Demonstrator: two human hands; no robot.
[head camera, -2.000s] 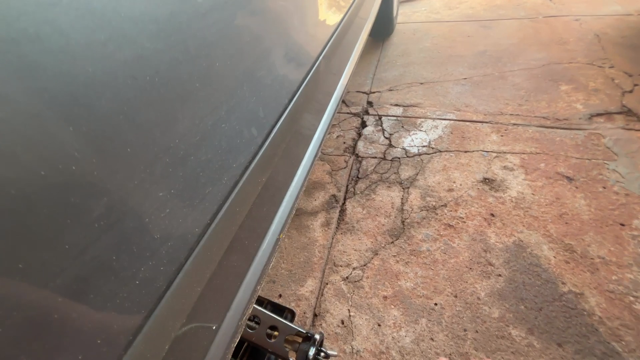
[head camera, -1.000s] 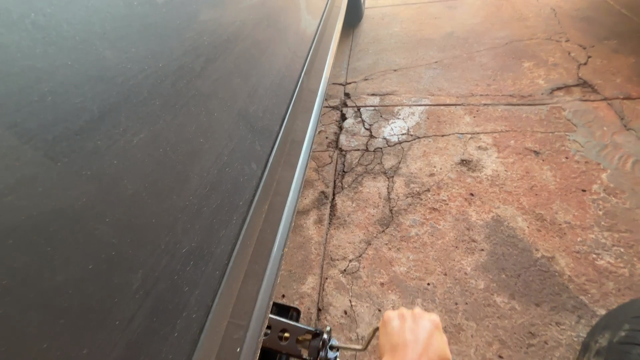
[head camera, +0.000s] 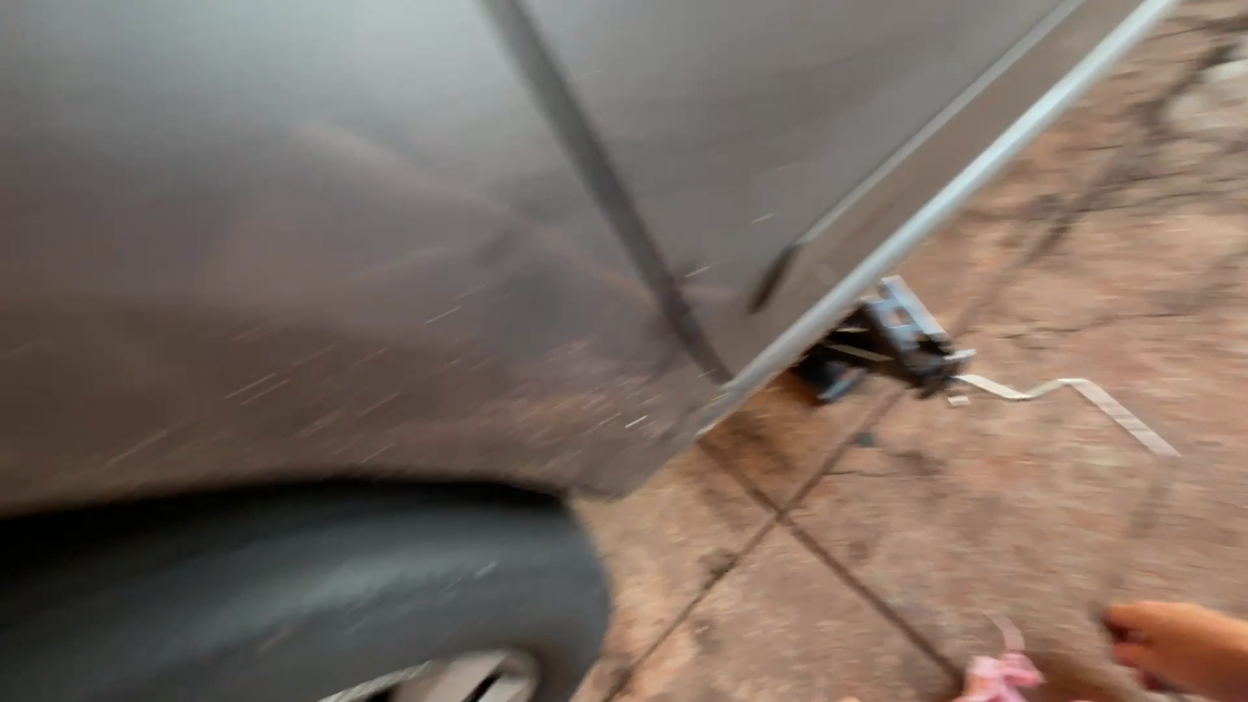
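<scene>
A metal scissor jack stands under the sill of a dark car, beside the lower door gap. From its outer end a thin bent crank handle sticks out over the ground, with no hand on it. My right hand is at the lower right edge, below the handle and apart from it, its fingers partly curled. Blur hides whether anything is in it. My left hand is not in view; a small skin-toned patch at the bottom edge is too little to identify.
At the lower left is a car tyre on a silver wheel under the arch. Cracked reddish concrete with crossing joints lies beside the car. A pink sandal strap on a foot shows at the bottom.
One second ago a hand was at the outer end of the crank handle; now the handle is free of it. The view has swung toward the wheel.
</scene>
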